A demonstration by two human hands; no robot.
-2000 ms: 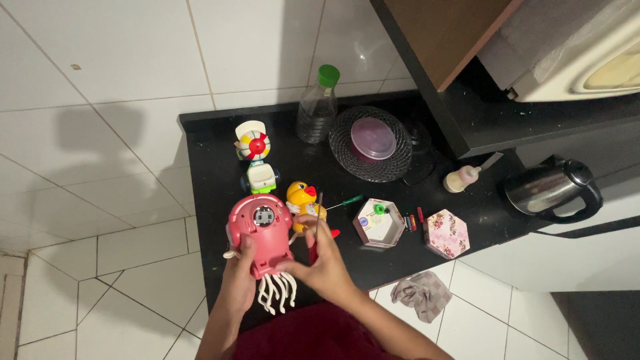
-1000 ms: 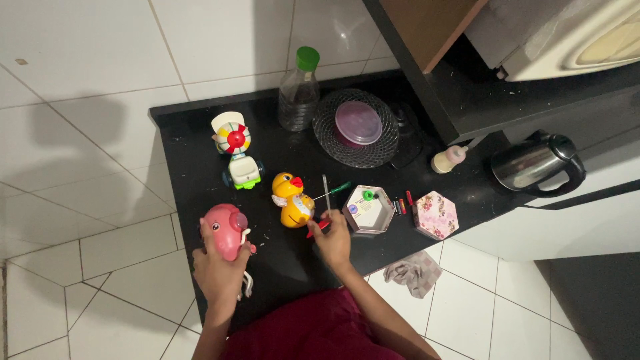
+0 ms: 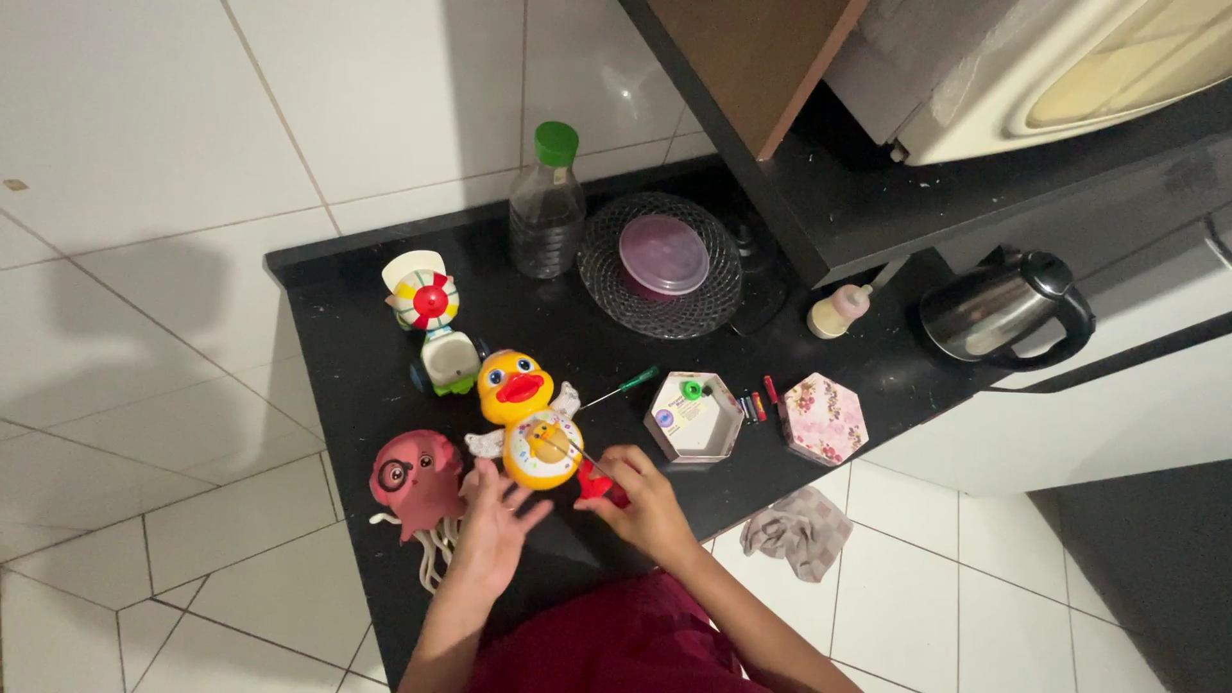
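A yellow plastic duck toy [image 3: 521, 419] lies face up on the black counter, between my hands. My left hand [image 3: 496, 529], fingers spread and holding nothing, is just below the duck's wing. Beside it at the left lies a pink octopus toy [image 3: 419, 476] with white tentacles. My right hand [image 3: 635, 500] grips a screwdriver whose thin shaft [image 3: 582, 454] crosses the duck's belly; its handle is mostly hidden by my fingers. The duck's red feet [image 3: 594, 481] are beside those fingers. A green-handled screwdriver [image 3: 635, 378] lies right of the duck's wing.
A toy vehicle [image 3: 449, 358], a green-capped bottle [image 3: 547, 212] and a glass plate [image 3: 602, 303] with a lidded bowl [image 3: 664, 254] stand behind. Rightward are an open hexagonal box [image 3: 707, 433], batteries [image 3: 757, 408], a floral lid [image 3: 824, 420], a baby bottle [image 3: 837, 311] and an electric kettle [image 3: 982, 308].
The octopus toy, in my hands two seconds ago, now lies face up on the counter. My left hand has let it go and moved right toward the duck.
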